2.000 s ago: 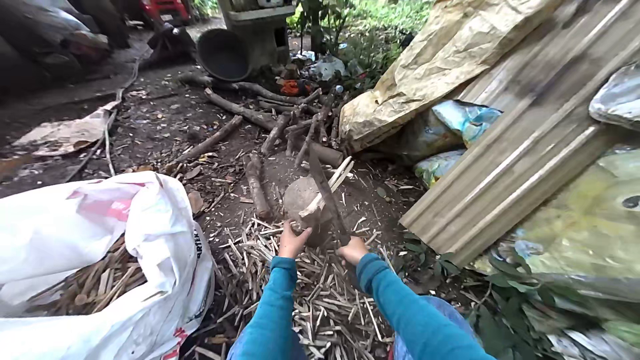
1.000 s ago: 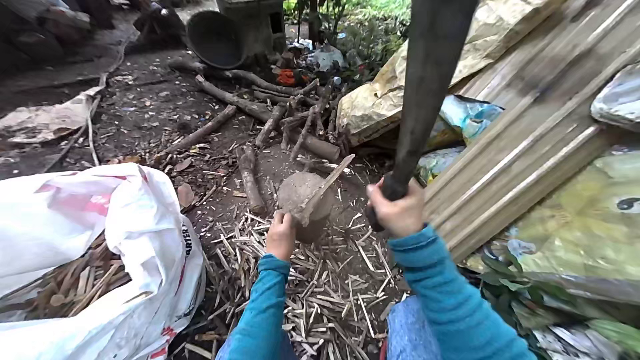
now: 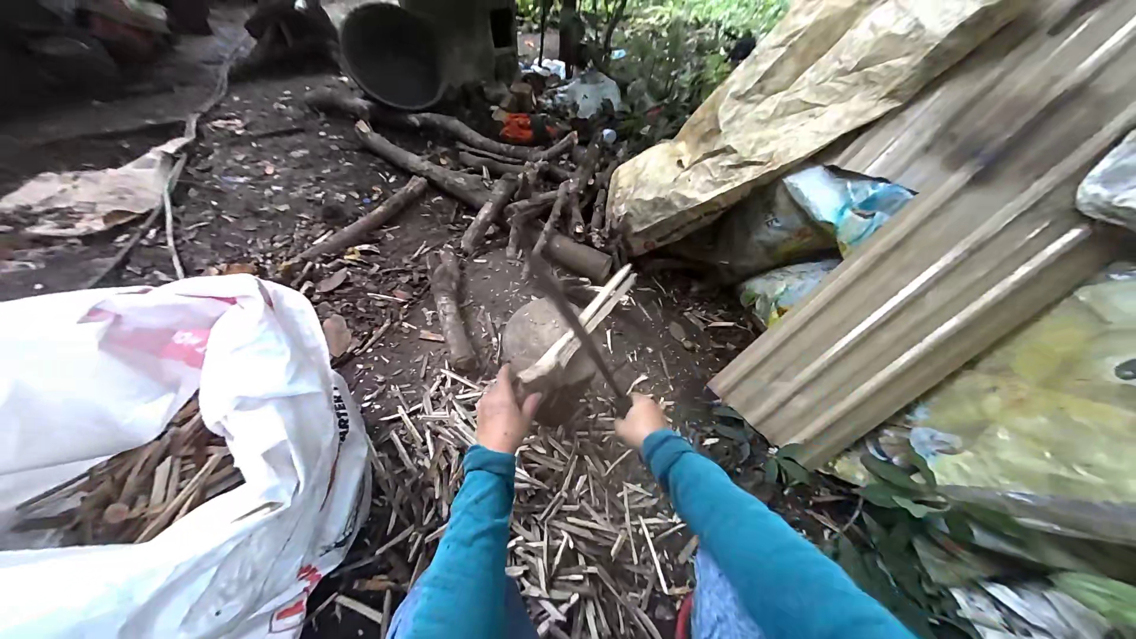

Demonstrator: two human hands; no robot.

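My left hand [image 3: 504,415] grips the near end of a split piece of wood [image 3: 581,327], which slants up to the right over a round chopping block [image 3: 531,335]. In my right hand [image 3: 641,421] is the handle of a machete [image 3: 577,324]; its dark, blurred blade points away and crosses the wood. The near side of the block is partly hidden by my left hand and the wood. Many thin split sticks [image 3: 568,524] lie on the ground around the block's near side and between my legs.
A white woven sack [image 3: 293,435] holding split sticks stands at left. Branches and logs [image 3: 448,311] lie beyond the block. Corrugated sheets [image 3: 923,293] and filled plastic bags [image 3: 1047,399] lean or lie at right. A dark round tub [image 3: 390,58] sits at the back.
One second ago the machete was raised upright near the view; my right hand has brought it down across the wood. My left hand stays at the wood's near end.
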